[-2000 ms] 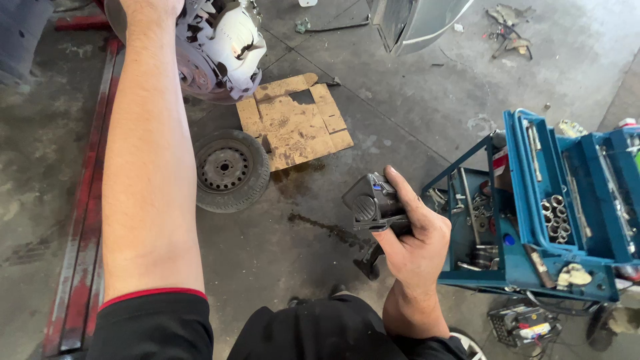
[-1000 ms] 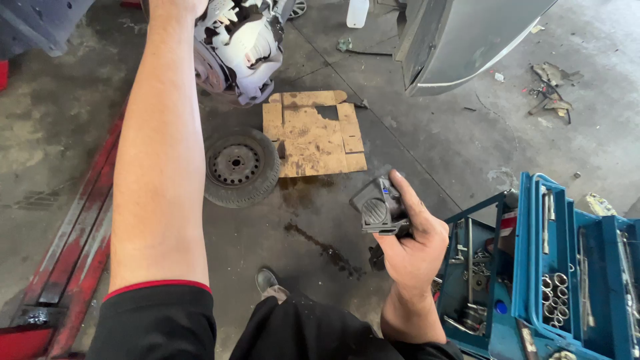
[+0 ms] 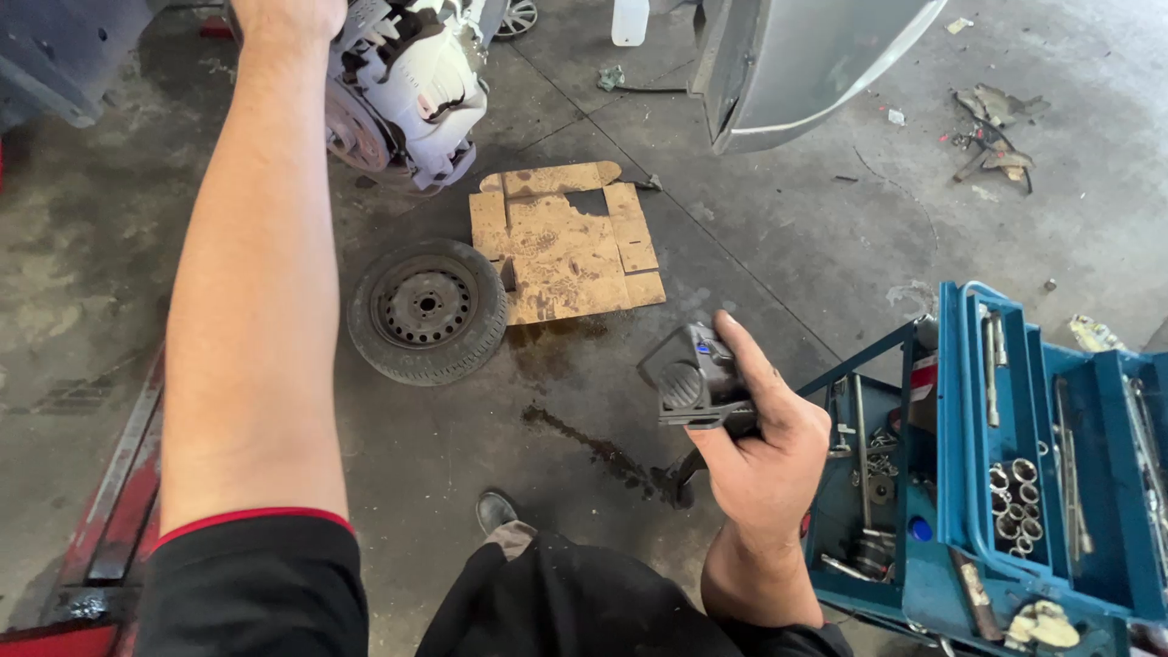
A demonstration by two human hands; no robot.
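My right hand [image 3: 766,447] grips a dark tool [image 3: 695,379], perhaps a cordless one, with a round ribbed end and a small blue mark; its lower part is hidden behind the fingers. My left arm reaches up to the top left, where my left hand [image 3: 301,14] is cut off by the frame edge; its fingers and anything in them are out of sight. Just right of that hand is a wheel hub assembly with a brake disc [image 3: 351,132] and a whitish, dirty casting [image 3: 433,82]. Below it, a tyre on a steel wheel [image 3: 427,310] lies on the floor.
Stained cardboard [image 3: 566,246] lies beside the tyre. At right stands a blue metal toolbox [image 3: 958,429] with sockets [image 3: 1015,506] on a blue cart [image 3: 853,570]. A grey car body panel [image 3: 776,82] juts in above. A red lift arm [image 3: 119,511] runs along the left.
The view has shifted somewhat. My right hand keeps hold of the dark tool throughout, and my left arm stays raised toward the hub.
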